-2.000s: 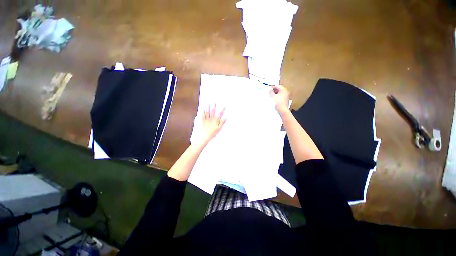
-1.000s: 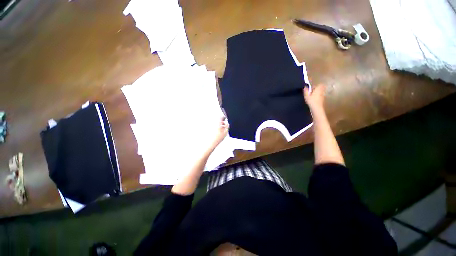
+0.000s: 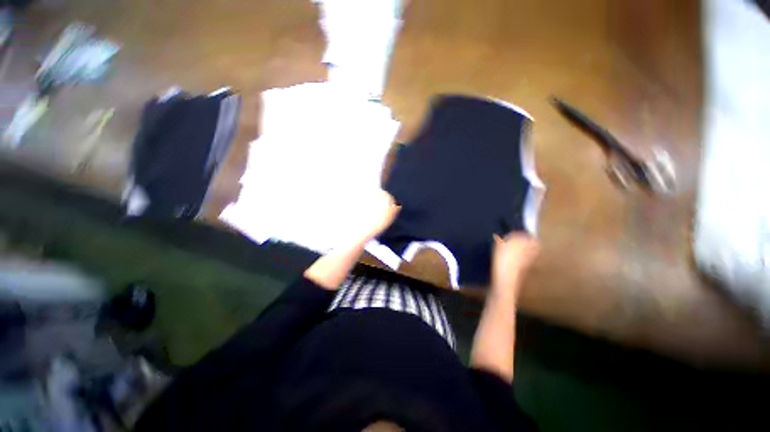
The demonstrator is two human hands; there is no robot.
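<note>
The frame is blurred. A dark body-panel stack (image 3: pixel 464 177) with white edges and a curved neckline cutout lies in front of me, its cutout towards me. My right hand (image 3: pixel 513 253) is at its near right edge, fingers on the edge. My left hand (image 3: pixel 384 217) is at its left side, where it meets the large white stack (image 3: pixel 312 160); whether it grips either stack cannot be told. A narrower white stack (image 3: pixel 361 42) lies beyond the large white one. A dark bundle (image 3: pixel 176 152) with pale edges lies to the left.
Shears (image 3: pixel 604 139) lie to the right with a small blurred white tape roll (image 3: pixel 663 171) beside them. A white fabric pile (image 3: pixel 739 160) is at the far right. A pale-blue scrap bundle (image 3: pixel 80 57) and thin strips (image 3: pixel 94 135) lie left. A black fan (image 3: pixel 131 308) stands below.
My right hand has moved from the white stack to the dark panel stack's right edge, and my left hand to its left side. The dark stack has turned slightly and shifted left. The view has swung.
</note>
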